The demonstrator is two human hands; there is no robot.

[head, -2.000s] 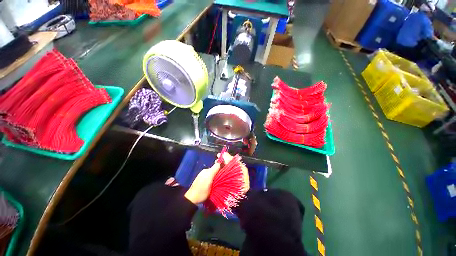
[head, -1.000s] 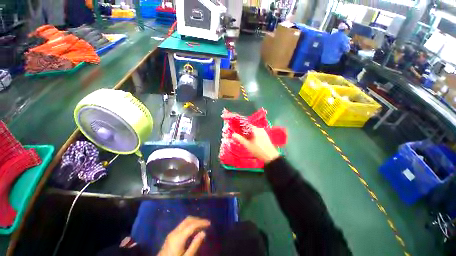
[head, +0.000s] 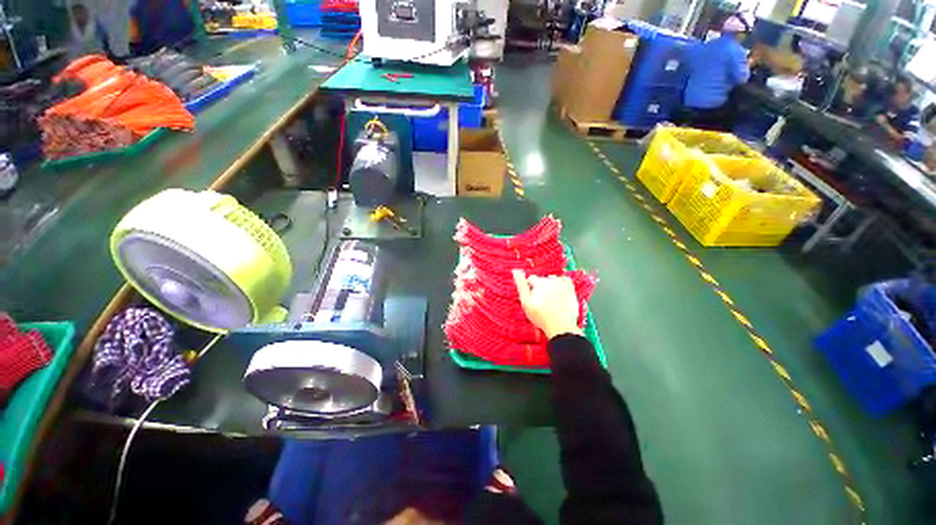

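Bundles of red lead wires [head: 503, 297] lie in curved, overlapping layers in a shallow green tray [head: 598, 354] right of the machine. My bare right hand [head: 552, 306] rests on the right side of this stack, its fingers among the wires; whether it grips any is hidden. My left hand [head: 411, 516] shows only as a small blurred patch of skin at the bottom edge, its fingers not readable. The machine's round silvery disc [head: 313, 377] stands left of the tray, with a grey motor [head: 375, 169] further back.
A lime-green fan [head: 200, 261] and a patterned purple-and-white clump [head: 139, 354] stand left of the disc. A blue bin [head: 385, 477] is below the table edge. Another green tray [head: 51, 374] with red wires is at far left. Yellow crates [head: 744, 195] and a seen-from-behind person [head: 713, 77] are beyond the aisle.
The red fan of wires held in both hands earliest is gone from them. My right hand has moved onto the right tray's stack; my left hand has dropped almost out of view. The view has shifted.
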